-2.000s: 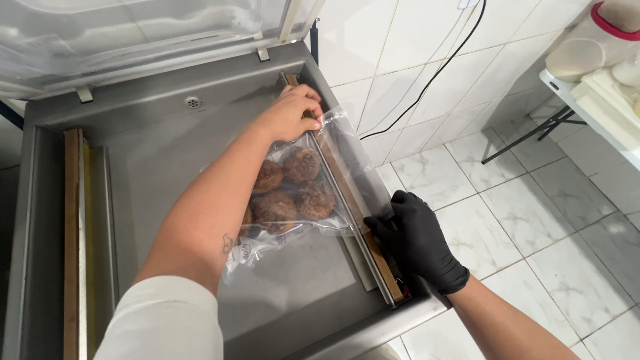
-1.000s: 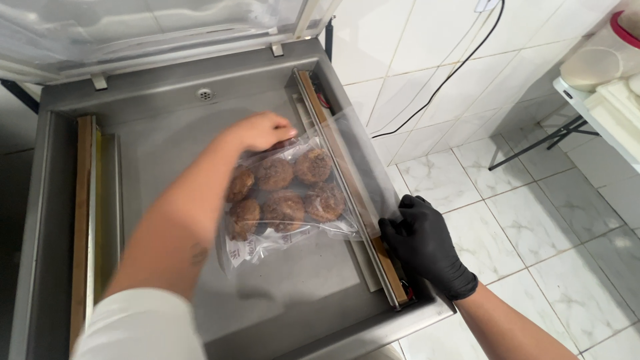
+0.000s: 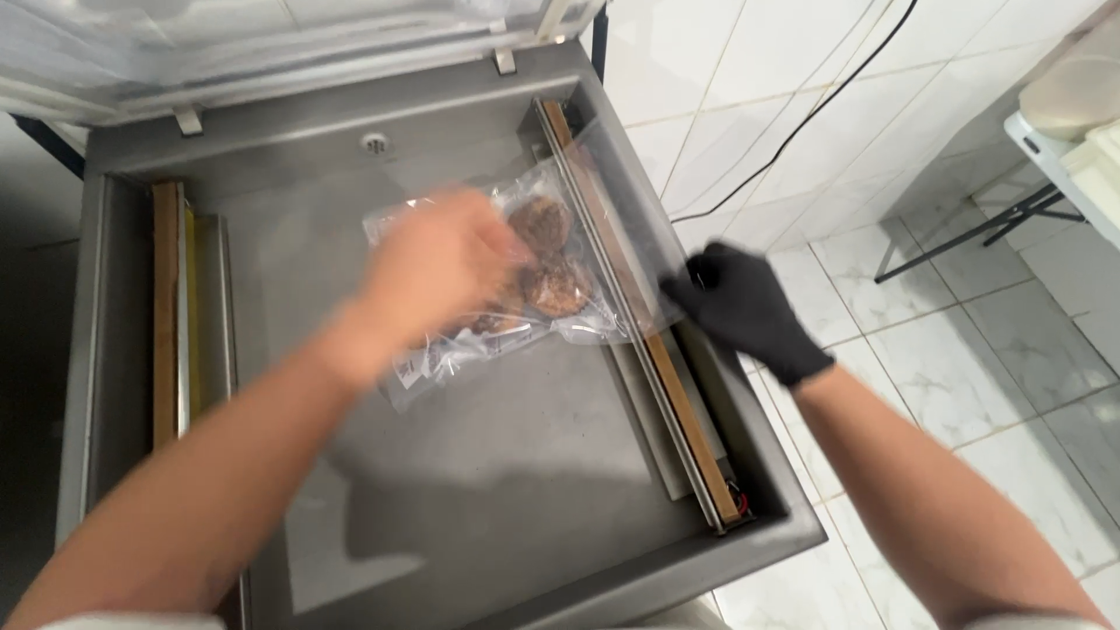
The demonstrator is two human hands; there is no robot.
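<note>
A clear plastic bag (image 3: pixel 455 359) of several browned patties (image 3: pixel 557 287) lies in the metal chamber of a vacuum sealer (image 3: pixel 490 455). The bag's mouth end stretches over the right sealing bar (image 3: pixel 678 385) toward the chamber's rim. My left hand (image 3: pixel 446 254), bare and blurred by motion, is over the bag and hides some patties; whether it grips anything is unclear. My right hand (image 3: pixel 744 306), in a black glove, is at the right rim with its fingers closed on the corner of the bag's mouth.
A second sealing bar (image 3: pixel 166 315) runs along the chamber's left side. The raised transparent lid (image 3: pixel 306 44) stands at the back. A black cable (image 3: pixel 787 140) hangs by the tiled wall. A white table (image 3: pixel 1050 166) with containers is at the right.
My left hand has gone from the bag's mouth by the right bar to its far edge, then over the patties. The bag now lies farther up along the right bar. My right hand stays by the rim.
</note>
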